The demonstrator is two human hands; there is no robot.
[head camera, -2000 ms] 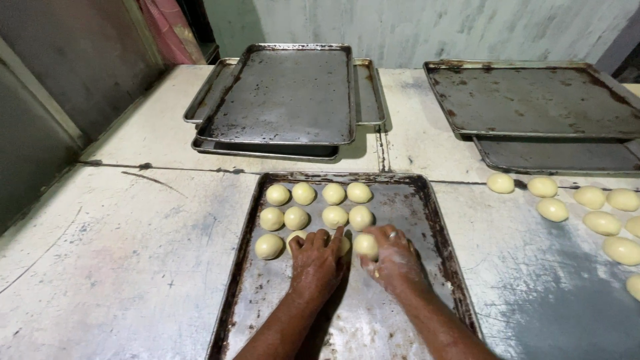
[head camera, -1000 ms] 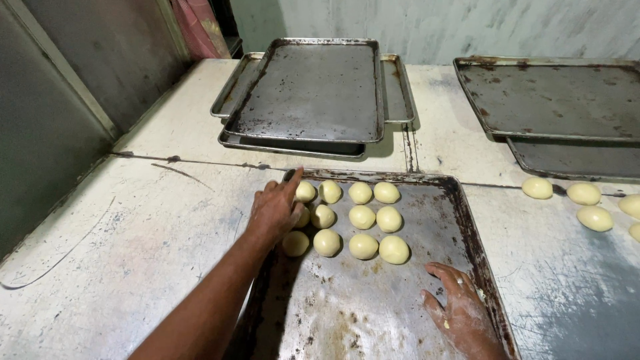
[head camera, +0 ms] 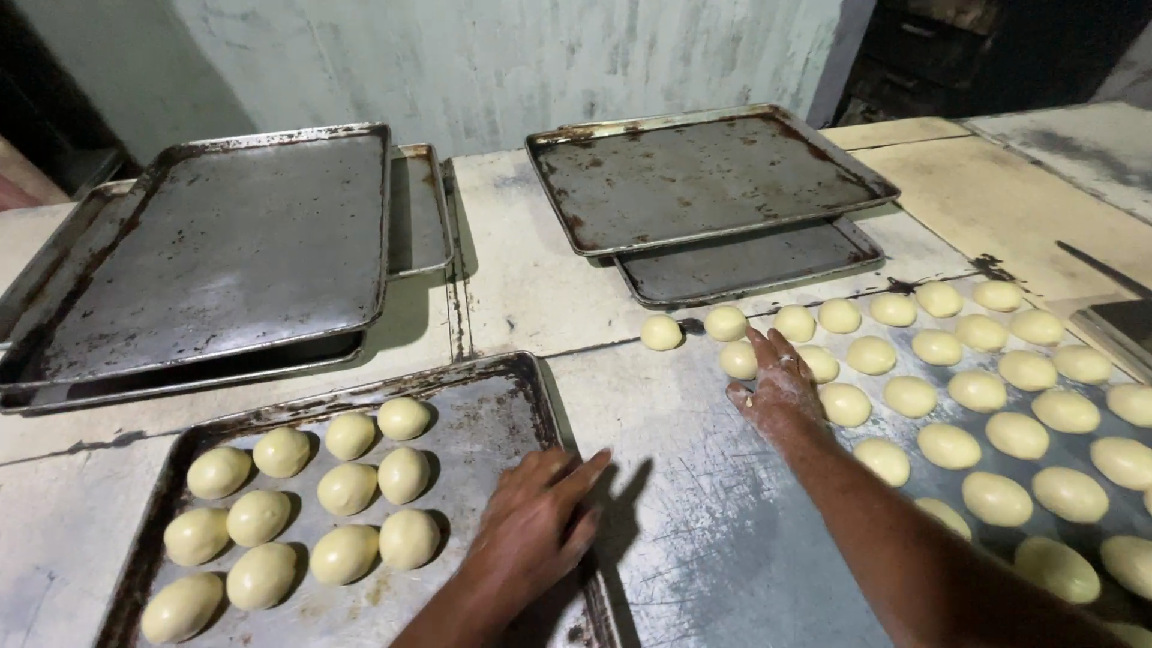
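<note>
Rows of round dough balls [head camera: 349, 488] sit on the left part of a worn metal baking tray [head camera: 468, 423]. Over that tray's right edge is my left hand [head camera: 544, 517], fingers apart and holding nothing. My right hand [head camera: 776, 382], floury and wearing a ring, reaches to the loose dough balls on the table. Its fingers lie between a dough ball [head camera: 738, 360] on their left and another [head camera: 818, 364] on their right; whether it grips either one I cannot tell. Many more dough balls [head camera: 977, 391] spread to the right in rows on the metal-topped surface.
Stacked baking trays [head camera: 243, 243] stand at the back left, and two more overlapping trays [head camera: 711, 184] lie at the back centre. At the right edge is a dark flat object [head camera: 1120, 328] beside a thin dark blade-like thing [head camera: 1102, 268]. A wall rises behind the table [head camera: 504, 216].
The view has swung right. My right hand has moved from the tray to the dough balls on the table. My left hand has left the tray's left side for its right edge.
</note>
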